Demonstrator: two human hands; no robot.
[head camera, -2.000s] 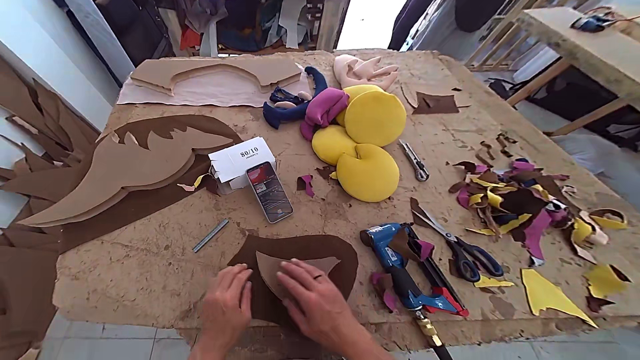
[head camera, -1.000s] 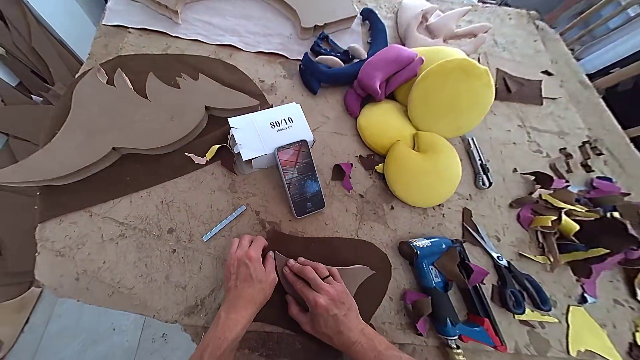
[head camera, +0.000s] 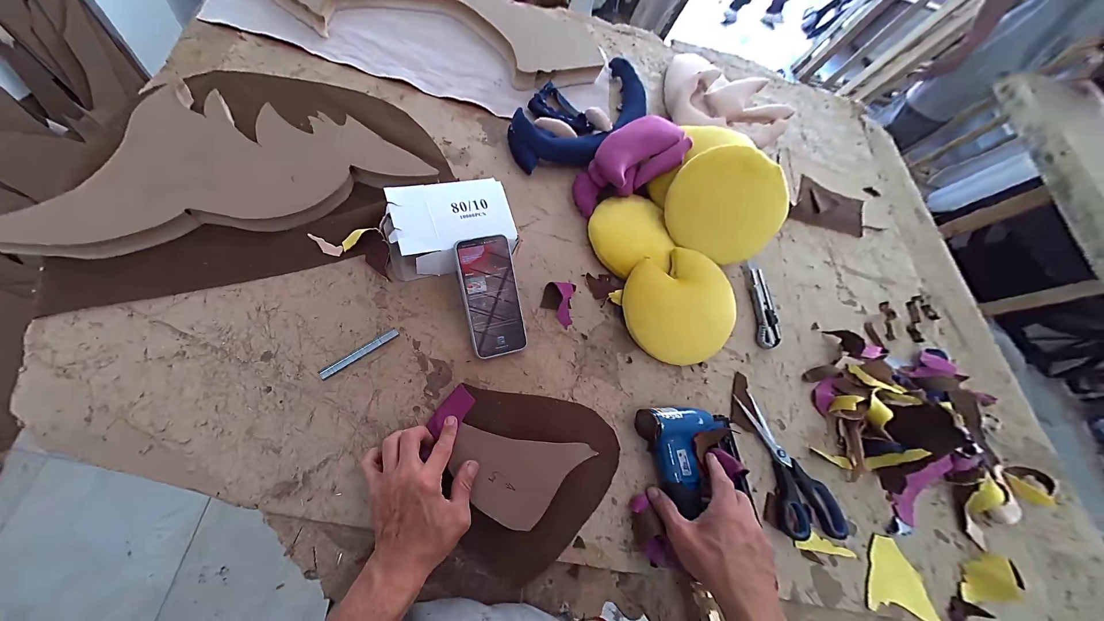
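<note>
My left hand (head camera: 420, 496) rests at the left edge of a tan shaped panel (head camera: 511, 473), which bears pencil marks and lies on a dark brown fabric piece (head camera: 576, 423). Under its fingertips is a purple fabric scrap (head camera: 451, 409). My right hand (head camera: 723, 533) is on the blue pneumatic staple gun (head camera: 681, 448), among purple and brown scraps; whether its fingers close round the tool is partly hidden. Black-handled scissors (head camera: 795, 492) lie just right of the staple gun, blades apart. A strip of staples (head camera: 359, 354) lies above my left hand.
A phone (head camera: 493, 302) leans on a white box (head camera: 448, 211). Yellow padded rounds (head camera: 681, 306), a purple padded piece (head camera: 634, 155) and a utility knife (head camera: 763, 306) lie beyond. Fabric scraps (head camera: 927, 423) are heaped at right. Large tan cut-outs (head camera: 250, 177) lie at left.
My right hand has left the tan panel and moved right onto the staple gun. My left hand now has a purple scrap under its fingers at the panel's left edge.
</note>
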